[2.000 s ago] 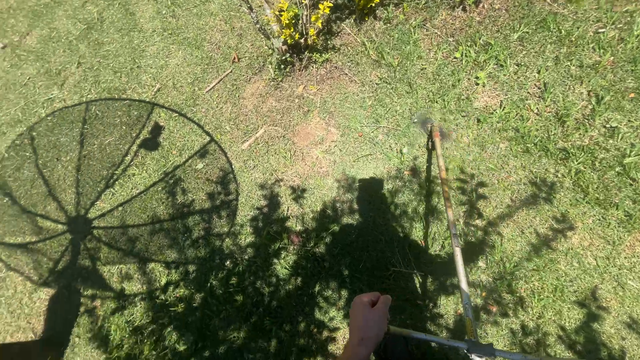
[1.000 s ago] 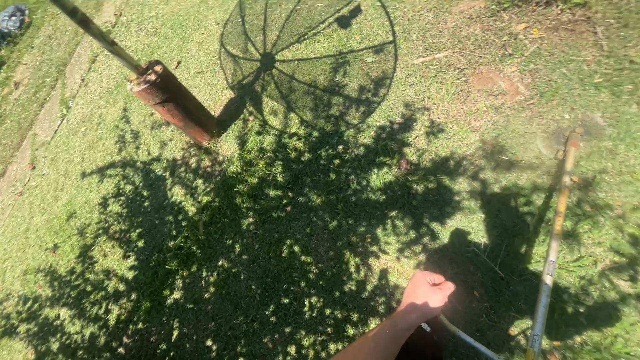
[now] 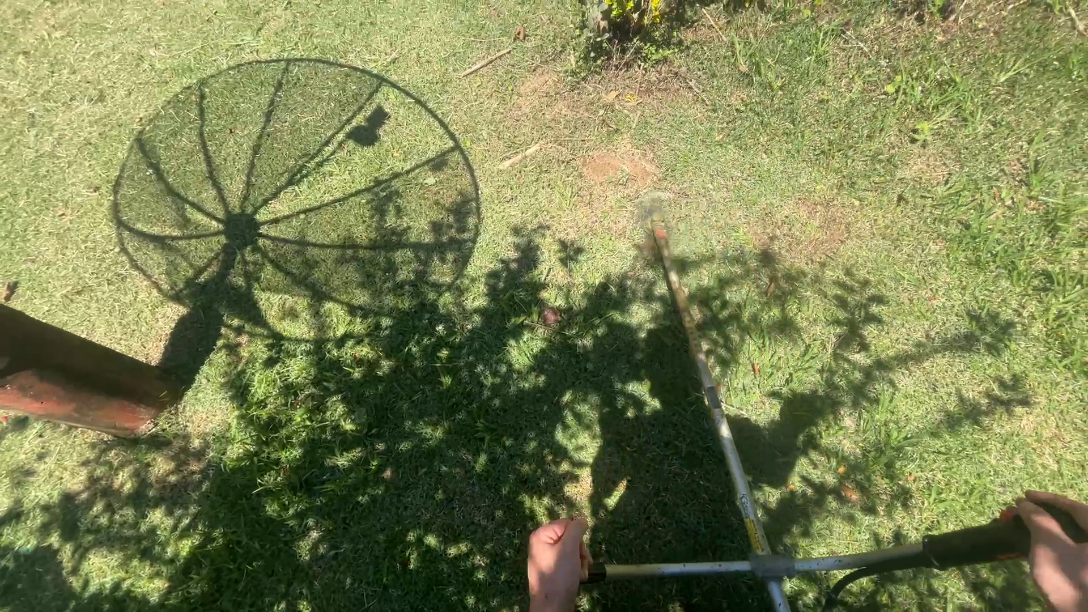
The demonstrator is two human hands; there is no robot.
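My left hand (image 3: 558, 563) is closed round the left end of a brush cutter's crossbar handle (image 3: 680, 569). At the right edge my right hand (image 3: 1054, 544) grips the black control grip (image 3: 977, 544) on the bar's other end. From the clamp in the middle, the worn metal shaft (image 3: 722, 433) runs up and slightly left over the shaded grass. Its cutting head (image 3: 654, 208) is a blur just below a bare reddish soil patch (image 3: 619, 168).
A thick rusty-brown post (image 3: 81, 374) stands at the left. The round shadow of a dish antenna lies on the lawn beyond it. A yellow-flowered shrub (image 3: 629, 21) grows at the top, with dry sticks (image 3: 486, 62) nearby. Taller grass (image 3: 1045, 229) is at the right.
The view has swung left and back. The right hand, unseen in both earlier frames, is now visible. The cutting head, farther from the soil patch one second ago, is now close below it.
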